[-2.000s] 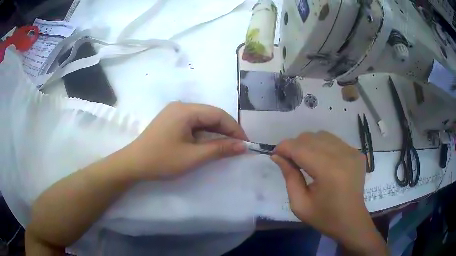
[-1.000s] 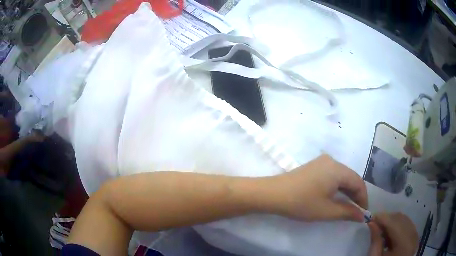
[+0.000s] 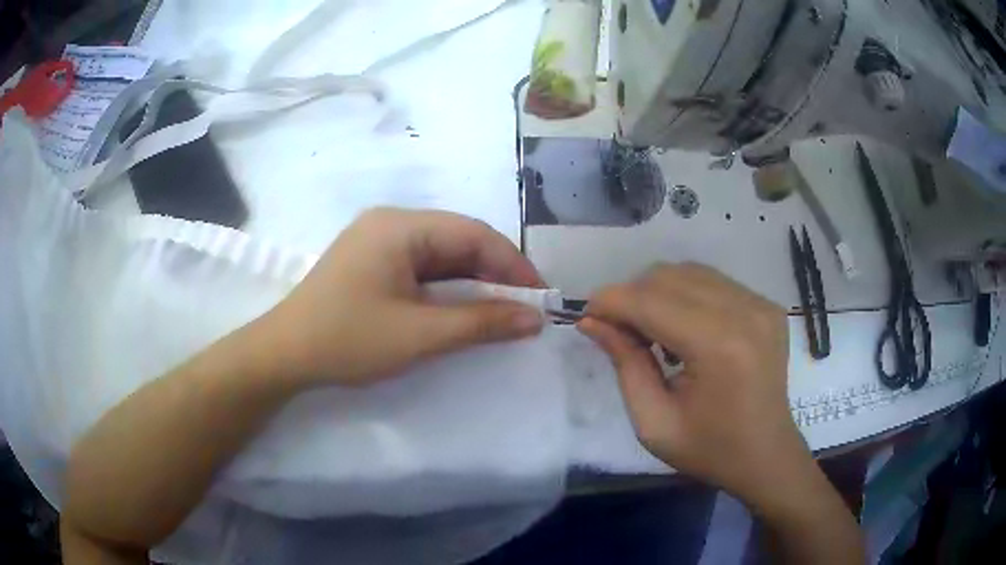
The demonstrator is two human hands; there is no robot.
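Note:
A thin white fabric piece (image 3: 375, 441) with a gathered top edge (image 3: 210, 234) spreads over the left and front of the table. My left hand (image 3: 408, 298) pinches the end of the gathered edge between thumb and fingers. My right hand (image 3: 695, 364) pinches a small thin dark metal tool (image 3: 569, 310) whose tip meets the fabric end. The tool's other end is hidden in my right fingers, so its exact kind cannot be told.
A cream sewing machine (image 3: 728, 66) stands at the back right. Thread snips (image 3: 810, 289) and black scissors (image 3: 902, 320) lie to its front. White tape (image 3: 254, 107) crosses a black phone (image 3: 188, 166); a red bag (image 3: 39, 91) lies far left.
The view swung left to the fabric and phone, then back to the machine. Against the oldest frame, my right hand is slightly further left and more white edge shows past my left fingertips.

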